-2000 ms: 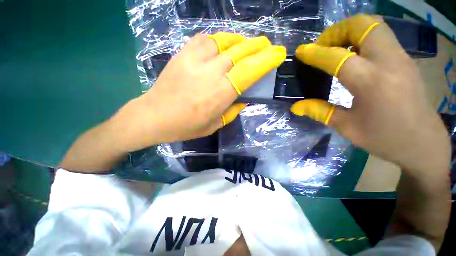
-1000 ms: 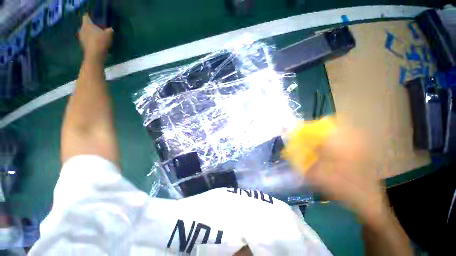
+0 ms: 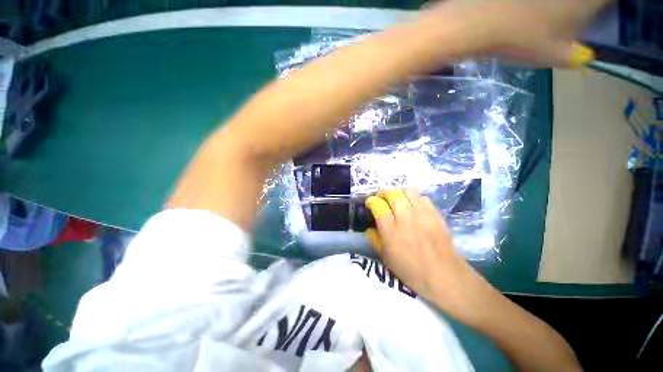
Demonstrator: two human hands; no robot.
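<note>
A crinkled clear plastic bag [image 3: 407, 156] lies before me with black square panels in and on it. Two glossy panels show at its lower left, one panel [image 3: 331, 180] above another [image 3: 329, 216]. My right hand [image 3: 418, 243], with yellow finger cots, has its fingertips and thumb on a small black panel [image 3: 361, 216] beside them. My left arm crosses over the bag. My left hand [image 3: 527, 29] is blurred at the top right, cut by the upper edge, one yellow fingertip showing beside a dark long shape [image 3: 618, 51]; whether it holds this I cannot tell.
A tan cardboard sheet [image 3: 585, 182] lies at the right, with blue scraps [image 3: 640, 120] and dark housings [image 3: 647, 218] at its far edge. A white stripe [image 3: 218, 20] borders the green table [image 3: 160, 94]. Dark blurred objects [image 3: 29, 109] stand at the far left.
My left hand has swung from the upper left across to the upper right. My right hand has moved left and down onto the panels at the bag's near edge. The view has turned.
</note>
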